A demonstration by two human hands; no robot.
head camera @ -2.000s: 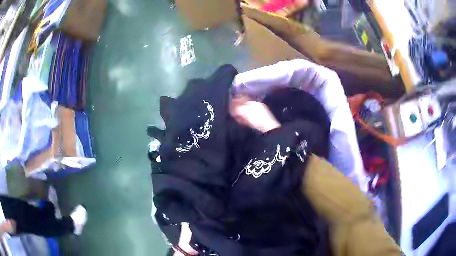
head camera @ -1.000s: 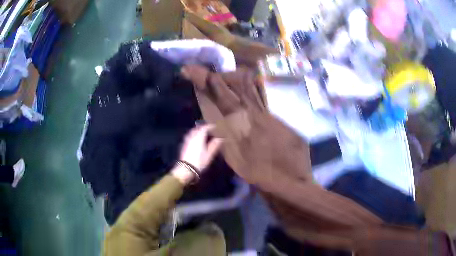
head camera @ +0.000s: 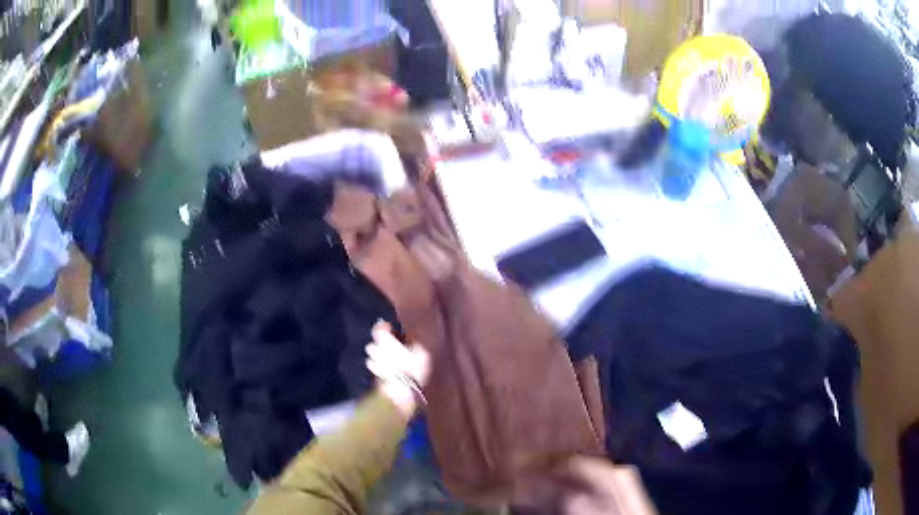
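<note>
A brown garment lies from the lined basket's side down to the bottom of the view. My left hand is at its left edge, over the border with the black garment pile; its grip is blurred. My right hand is blurred and cut off by the bottom edge, at the brown garment's lower end; its grip cannot be told. A black garment with a white tag lies on the white table, right of the brown cloth.
A black slab, perhaps the smartphone, lies on the table. A yellow fan and a blue bottle or cup stand behind it. White cloth lines the basket's rim. Green floor and part of a person, a dark sleeve, are at left.
The view has swung right, showing more of the table. The brown garment, not seen in the oldest frame, now extends lower and wider. My right hand has appeared at the bottom.
</note>
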